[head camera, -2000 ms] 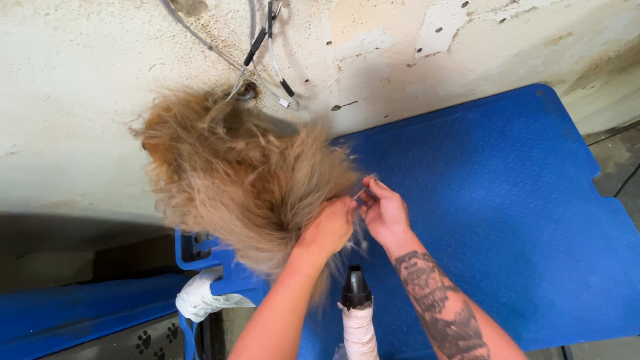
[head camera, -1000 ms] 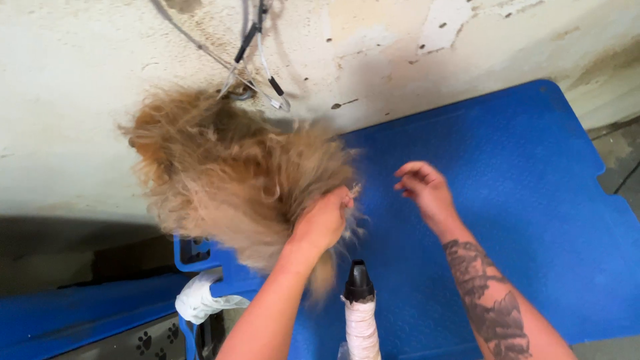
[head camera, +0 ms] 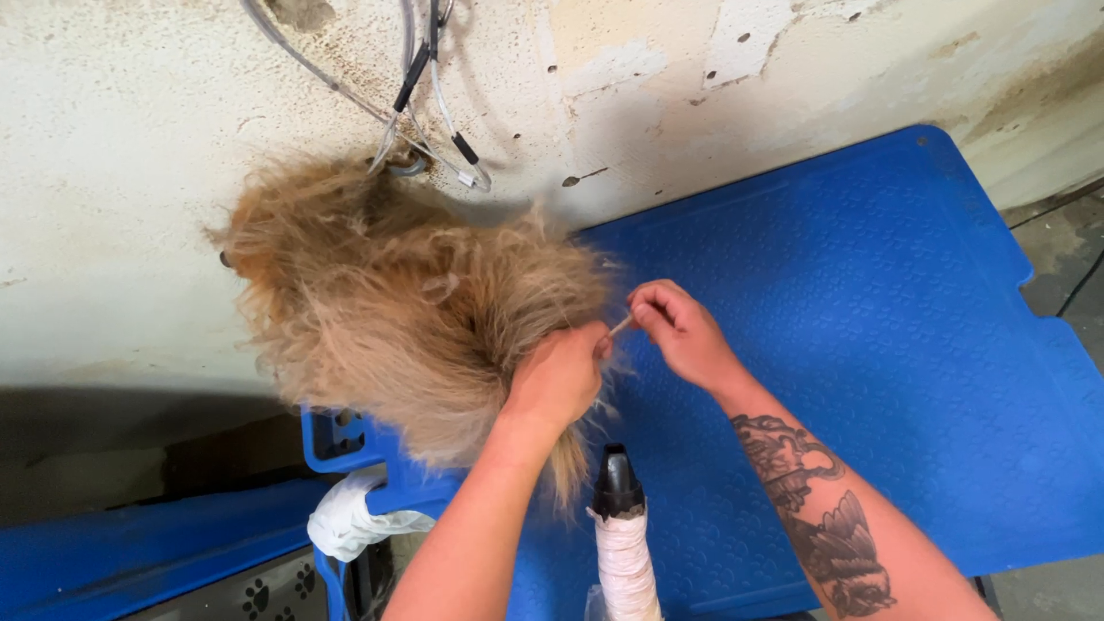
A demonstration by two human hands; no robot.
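Observation:
A long-haired tan dog point(head camera: 414, 293) is on a blue grooming table point(head camera: 819, 345), its dark nose at the far left. My left hand point(head camera: 561, 371) is closed on a tuft of hair at the dog's rear right side. My right hand point(head camera: 681, 332), just right of it, pinches the end of a thin pale strand point(head camera: 621, 325) that runs between both hands; whether it is matted hair cannot be told. Below my hands stands a dryer hose wrapped in pale material point(head camera: 627, 561), with a black nozzle point(head camera: 617, 483) pointing up.
Behind the dog is a stained wall point(head camera: 647, 103) with looped cables point(head camera: 414, 78) hanging by a metal hook point(head camera: 405, 164). White cloth or plastic point(head camera: 354, 517) is tied at the table's left end. A blue edge with a paw-print panel point(head camera: 259, 595) lies at lower left.
My right hand moved away to the right from my left, then came back and now pinches the strand's end. My left hand has stayed at the dog's hair.

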